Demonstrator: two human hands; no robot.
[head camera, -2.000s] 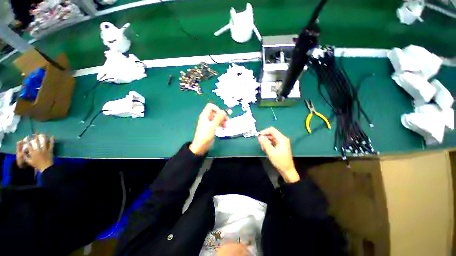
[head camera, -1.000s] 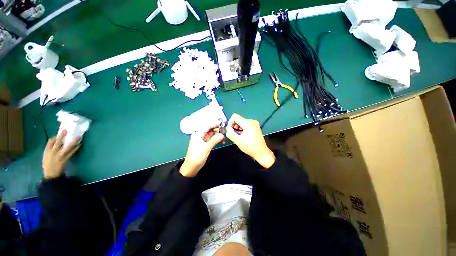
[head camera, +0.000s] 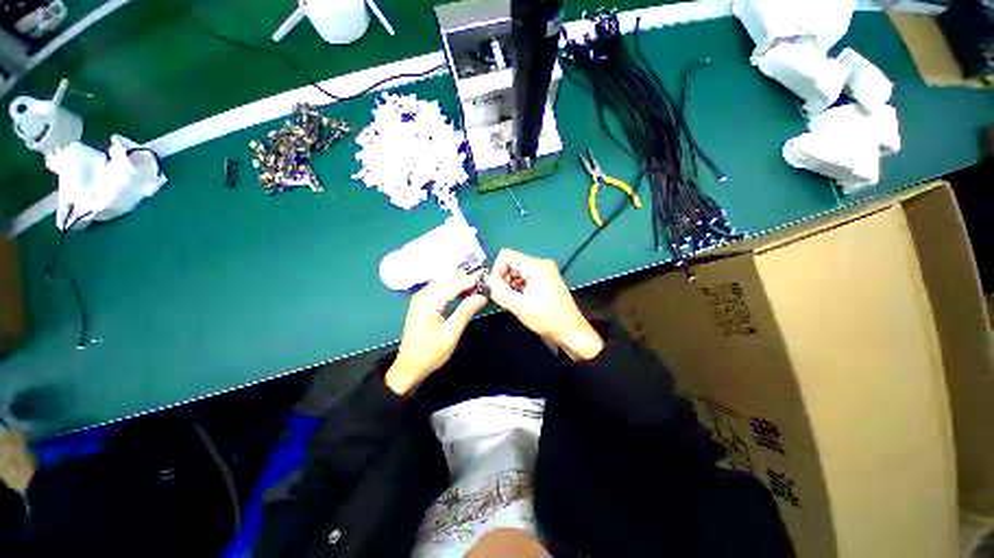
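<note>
My left hand (head camera: 434, 325) and my right hand (head camera: 536, 296) meet at the bench's front edge, fingertips together on a tiny metallic part (head camera: 483, 286), mostly hidden by the fingers. A black cable (head camera: 597, 231) runs from beside my right hand up towards the pliers. A white plastic housing (head camera: 427, 257) lies on its side on the green bench just behind my left hand. The heap of small white parts (head camera: 409, 150) is behind the housing.
The screw feeder (head camera: 504, 120) stands behind, with the black screwdriver (head camera: 533, 82) hanging over it. Yellow-handled pliers (head camera: 606, 191), black cables (head camera: 659, 153) and white housings (head camera: 839, 104) lie to the right. Brass-coloured parts (head camera: 294, 150) lie left. An open carton (head camera: 861, 360) is at right.
My hands have come together from apart, and a black cable now shows beside my right hand. The view has shifted. The neighbour's hand has left view with the nearer left housing.
</note>
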